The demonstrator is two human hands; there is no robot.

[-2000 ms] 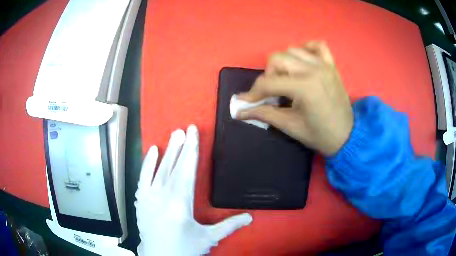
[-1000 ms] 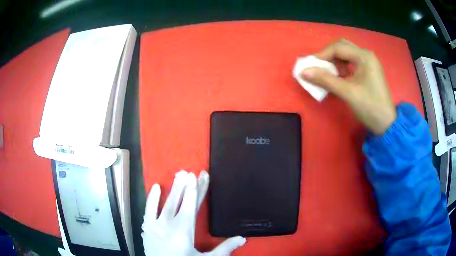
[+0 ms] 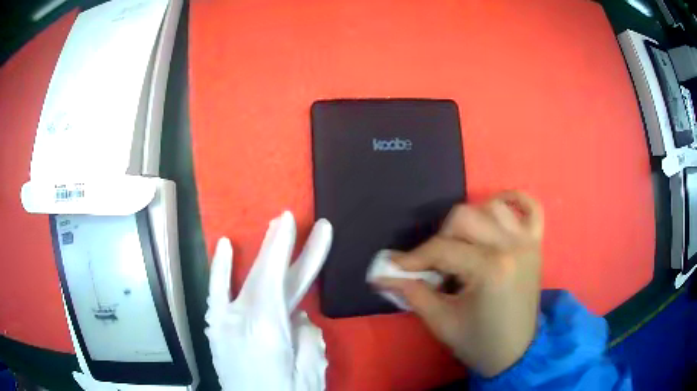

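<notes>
A black e-reader lies face down on the red mat, its grey "koobe" logo near the top. My right hand, bare and slightly blurred, pinches a small white cloth at the lower part of the e-reader's back. My left hand, in a white glove, is at the e-reader's lower left with its fingers spread. One gloved fingertip meets the left edge. The left hand holds nothing; its lower part is cut off by the picture's bottom edge.
At left, a white box with a rounded barcode flap stands above a boxed e-reader, face up with a ship picture. More boxed e-readers stand at the right edge. A dark green bench surface shows between the mats.
My right hand with the cloth has moved from the mat at upper right down onto the e-reader's lower back. The e-reader, boxes and mat appear higher in the picture.
</notes>
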